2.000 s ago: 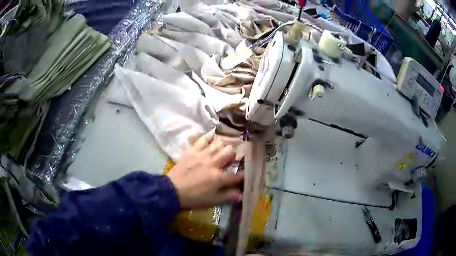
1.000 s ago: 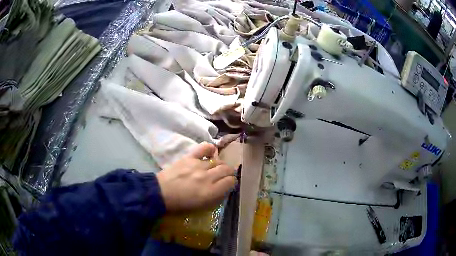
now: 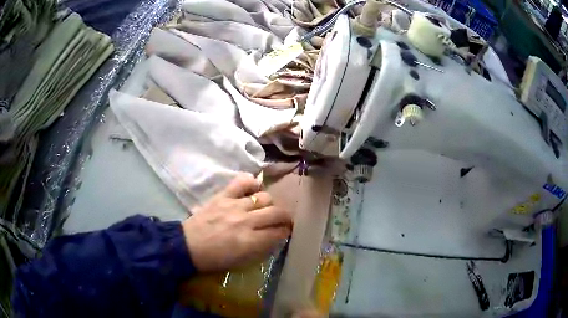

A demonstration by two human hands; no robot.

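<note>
The pinkish-tan strip (image 3: 306,242) runs from under the presser foot (image 3: 303,166) toward the bottom edge. The light grey-beige garment panel (image 3: 180,140) lies left of the needle, with folds bunched behind it. My left hand (image 3: 240,227), in a dark blue sleeve, pinches the edge of the panel between thumb and fingers, left of the strip and just before the foot. Only a blurred fingertip of my right hand (image 3: 306,313) shows at the bottom edge, on the strip; its grip is hidden.
The white machine head (image 3: 349,93) stands right of the panel. A yellow tape patch (image 3: 328,279) is beside the strip. Small dark snips (image 3: 478,286) lie on the bed at right. Green folded cloth (image 3: 56,74) and clear plastic film (image 3: 93,133) are at left. A control panel (image 3: 548,93) is at right rear.
My left hand has moved slightly left and its fingers have closed on the panel edge. The strip's lower end has swung left and lies flatter and wider. The view has shifted closer to the machine.
</note>
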